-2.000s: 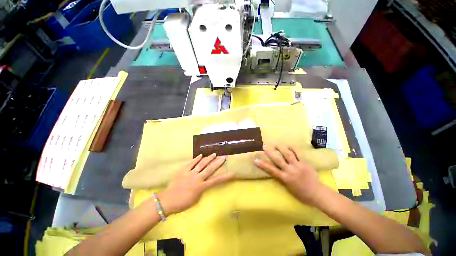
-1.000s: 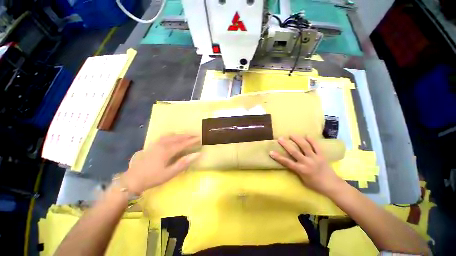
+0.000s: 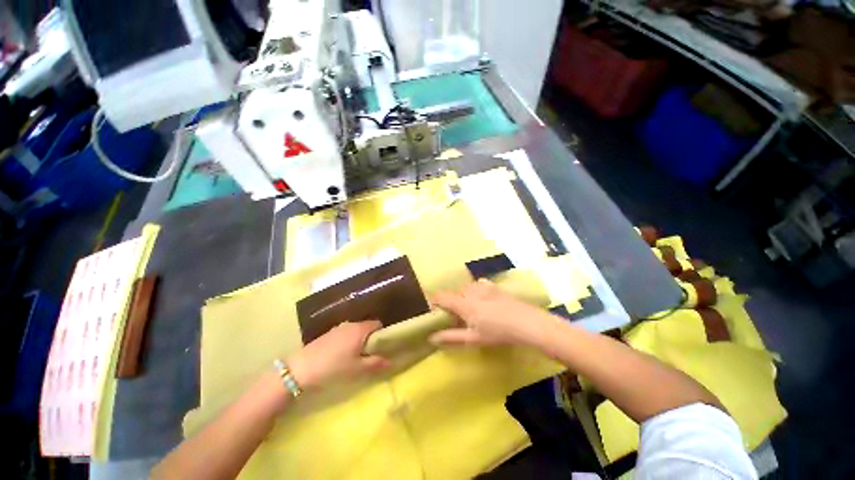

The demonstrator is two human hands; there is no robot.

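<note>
A large yellow panel (image 3: pixel 248 342) lies in front of the sewing head, over part of the yellow-edged template (image 3: pixel 392 208). A dark brown patch (image 3: pixel 323 317) with a pale slit line sits on the panel, with white pieces along its far edge. The panel's near part is folded into a roll just below the patch. My left hand (image 3: pixel 339 358) grips the roll at the patch's near edge, fingers and thumb around it. My right hand (image 3: pixel 483 317) grips the roll further right. The panel's near end hangs over the table's front edge.
The white sewing head (image 3: pixel 295 141) stands behind the panel, with the clamp carriage (image 3: pixel 398 141) beside it. A printed sheet (image 3: pixel 84 342) and a brown strip (image 3: pixel 137 328) lie at left. Yellow pieces with brown patches (image 3: pixel 698 370) are piled at right. A control screen (image 3: pixel 131 33) is at upper left.
My view has turned right. My left hand has moved from the panel's left side onto the roll by the patch. Both hands are closer together, and the roll is bunched between them.
</note>
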